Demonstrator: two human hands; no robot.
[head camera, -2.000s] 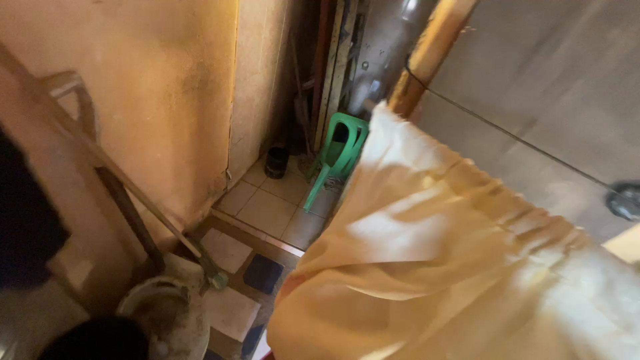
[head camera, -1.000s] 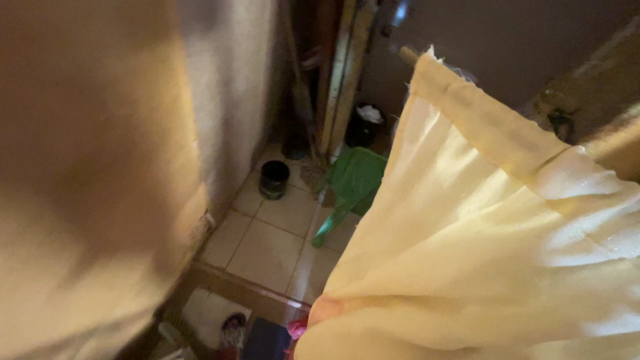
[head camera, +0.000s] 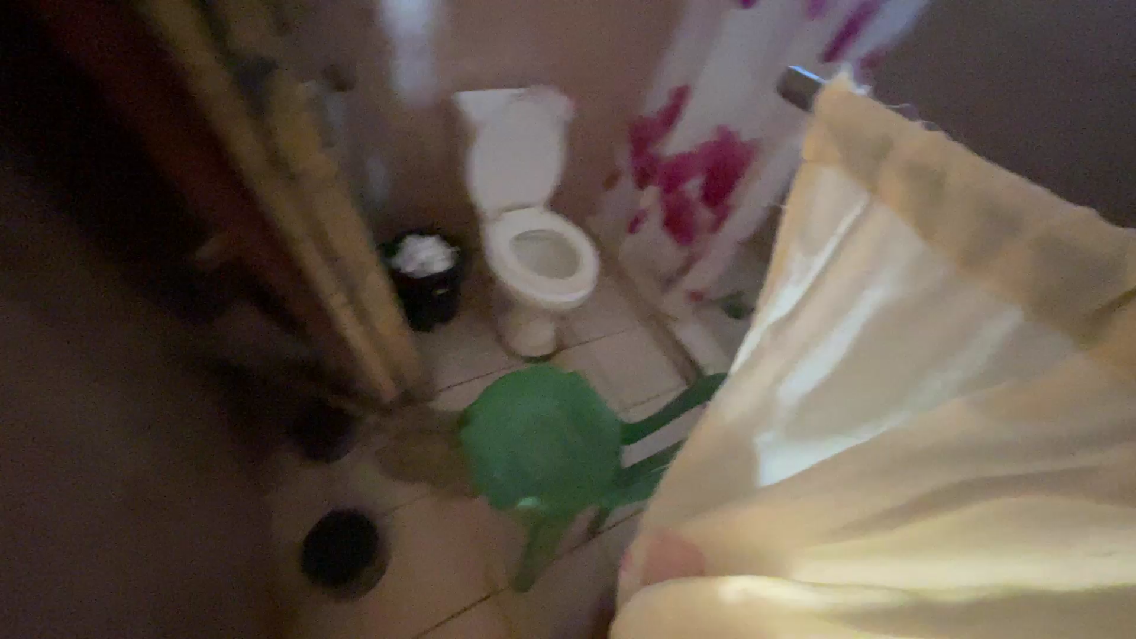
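Neither of my hands can be made out. A pale yellow cloth curtain (head camera: 887, 399) fills the right side, gathered on a thin rod (head camera: 799, 87) whose end pokes out at its top corner. Low on the curtain's left edge is a pinkish patch; whether it is a finger or part of the cloth, I cannot tell. Left of the curtain, a green plastic chair (head camera: 541, 439) stands on the tiled floor, partly hidden by the cloth. Beyond it is a white toilet (head camera: 543, 257) with its lid raised.
Beside the toilet stands a black bin (head camera: 426, 284) with white crumpled material on top. A dark round container (head camera: 342, 550) sits on the floor at lower left. Wooden door-frame posts (head camera: 328, 248) rise at left. A white and magenta patterned curtain (head camera: 692, 169) hangs behind.
The view has moved forward and down toward the toilet room. The toilet and the magenta-patterned curtain now show, and the green chair is nearer. The striped tiles and leaning sticks are out of view.
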